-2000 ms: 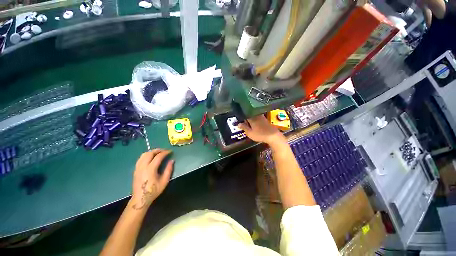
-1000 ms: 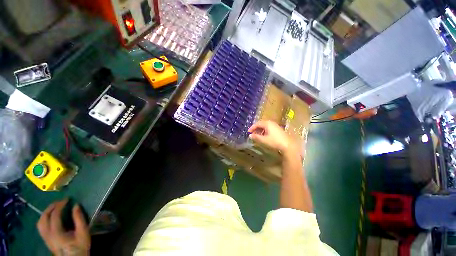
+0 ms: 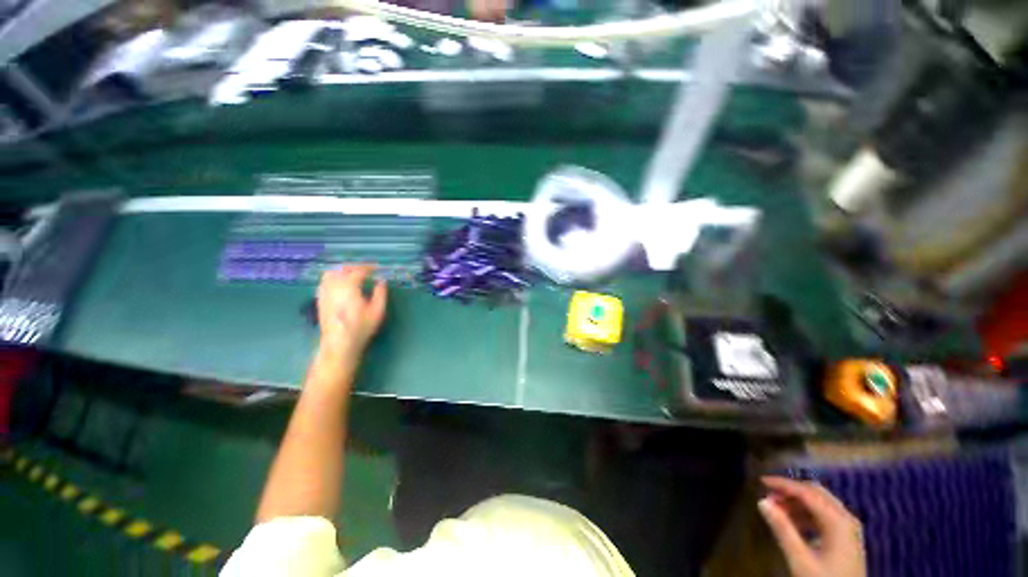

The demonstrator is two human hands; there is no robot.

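My left hand is over the green bench, beside a small dark heap and just below the left blister tray, which has a few purple rows. Motion blur hides whether its fingertips hold anything. My right hand is low at the right, cut off by the bottom edge, with thumb and index finger apart and nothing visible between them. It is beside the full tray of purple housings. A pile of purple housings lies right of my left hand. The black fixture shows its bare pale seat.
A yellow button box stands between pile and fixture, and an orange-yellow one right of the fixture. A round clear plastic bag and white paper lie behind. The blurred grey machine stands at the right.
The view has swung back left from the full tray. My left hand has moved left past the pile to the dark heap. My right hand has left the fixture and is now beside the full tray.
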